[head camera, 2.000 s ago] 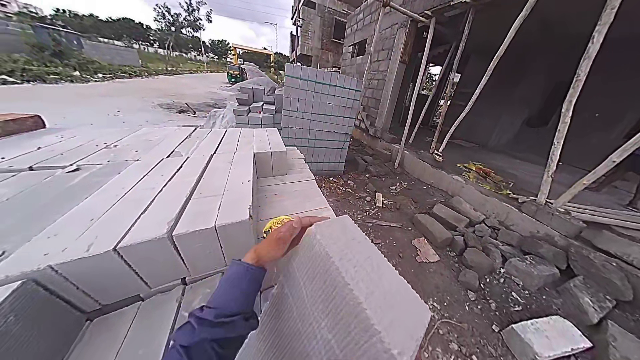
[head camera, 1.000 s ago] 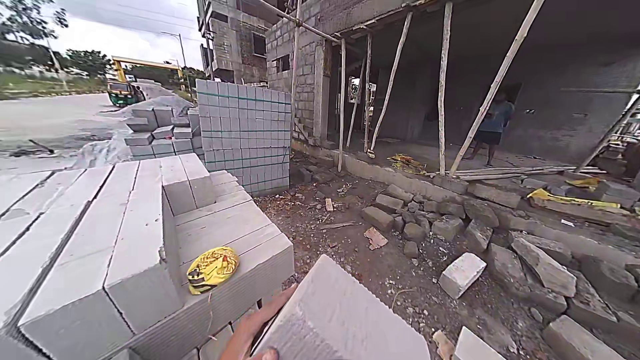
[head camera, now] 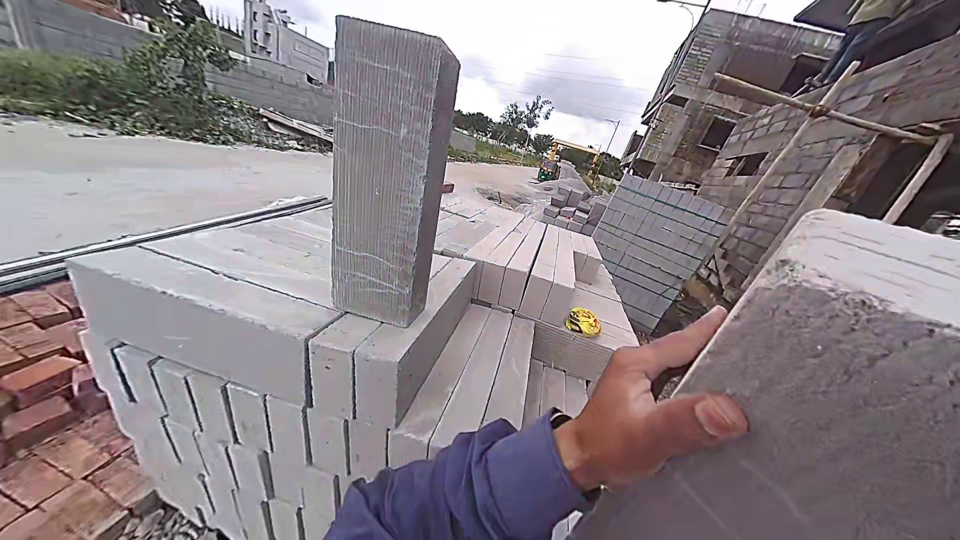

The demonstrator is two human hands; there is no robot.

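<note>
My left hand (head camera: 656, 409), in a blue sleeve, grips the left edge of a large grey concrete block (head camera: 832, 397), thumb on its near face and fingers behind. The block is tilted and fills the lower right. My right hand is not in view. Left of the hand stands a stack of pale grey blocks (head camera: 202, 300), with one block (head camera: 386, 172) upright on top. A bundle of yellow string (head camera: 583, 322) lies on a lower part of the stack, beyond my left hand.
Red bricks (head camera: 52, 390) are piled at the lower left. Metal bars (head camera: 165, 232) run behind the stack. A strapped block stack (head camera: 652, 240) stands further off, beside a block building with wooden poles (head camera: 795, 169). A person (head camera: 855, 41) is high on the building.
The view has swung left, bringing the upright block and red bricks into sight. My left hand still has hold of a block, which now appears raised at the right.
</note>
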